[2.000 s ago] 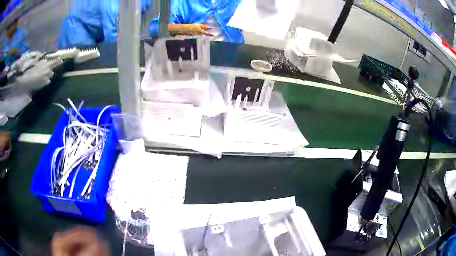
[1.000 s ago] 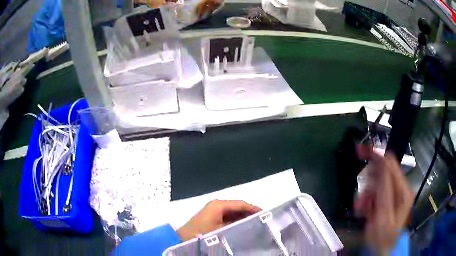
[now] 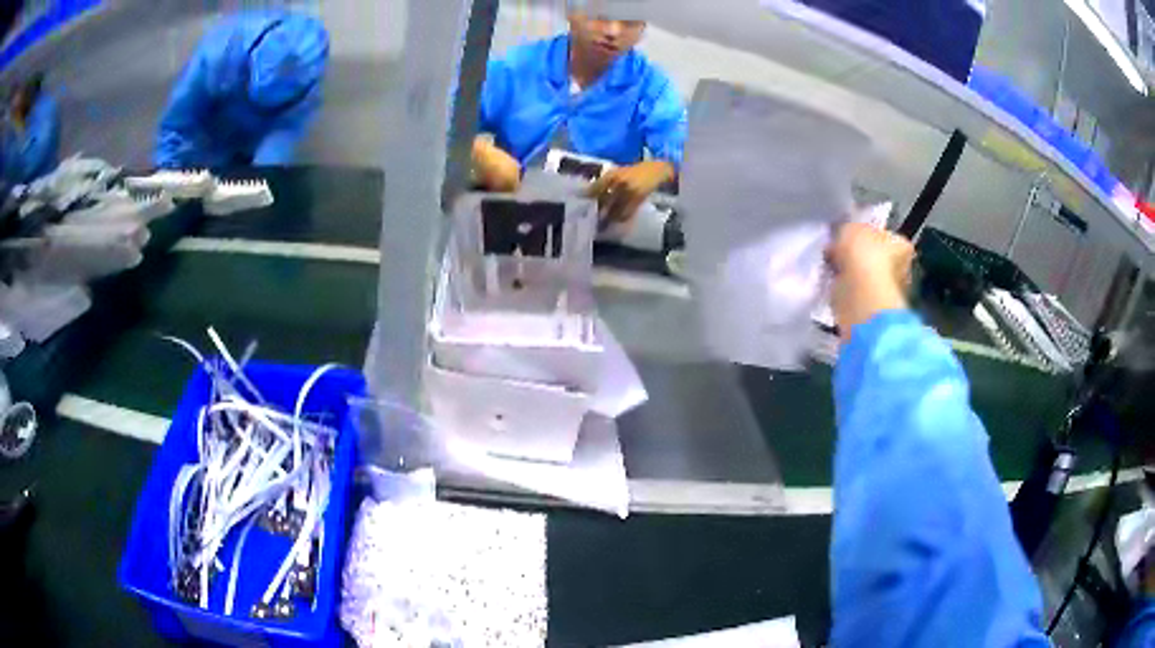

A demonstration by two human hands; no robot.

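My right hand [image 3: 874, 268], in a blue sleeve, reaches forward over the conveyor. It is closed on the edge of a thin white sheet [image 3: 766, 215], which hangs to the left of the hand. Whether it holds anything behind the sheet cannot be told. My left hand is not in view. White housings [image 3: 507, 411] stand stacked at the centre left, with sheets between them. A white edge [image 3: 722, 635], perhaps of another sheet, is cut off at the bottom.
A blue bin [image 3: 260, 544] holds white cables, beside a speckled foam pad [image 3: 443, 576]. A grey post [image 3: 418, 241] stands left of the stack. A person [image 3: 576, 101] works opposite, another [image 3: 247, 89] farther left. The electric screwdriver [image 3: 1045, 487] is at the right.
The view has lifted. My right hand has moved from near the screwdriver to the far side and has taken hold of the sheet. The right-hand housing on the line and my left hand no longer show.
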